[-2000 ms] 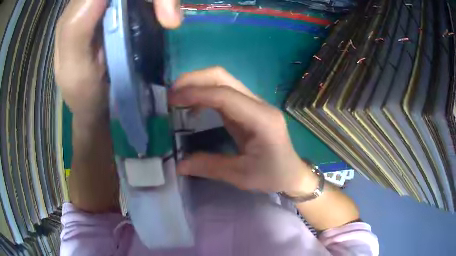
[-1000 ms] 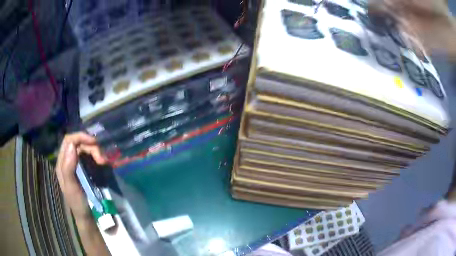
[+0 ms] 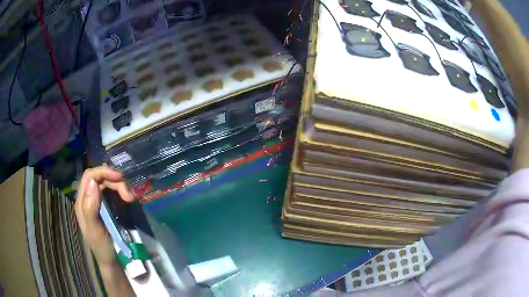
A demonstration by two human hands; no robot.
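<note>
My left hand (image 3: 97, 200) is at the lower left, its fingers curled round the top end of the long black and pale dispenser (image 3: 129, 249), which has a grey lever, a green band and a white end block. My right arm reaches up along the right edge; my right hand is cut off by the picture's edge. Beside it, the loaded foam tray (image 3: 400, 81) lies on top of the tall tray stack (image 3: 383, 185), with rows of black wired components (image 3: 416, 58) in it.
A mostly unfilled foam tray (image 3: 191, 87) sits on a film-wrapped stack (image 3: 203, 139) at the back. A small white block (image 3: 213, 270) lies on the green mat (image 3: 232, 209). Board-backed trays (image 3: 49, 232) stand at the left. A perforated sheet (image 3: 391, 267) is low at the bench edge.
My right hand, last visible blurred over the loaded tray, has moved out past the upper right edge, leaving the arm in view. My left hand still holds the dispenser. The view has shifted slightly.
</note>
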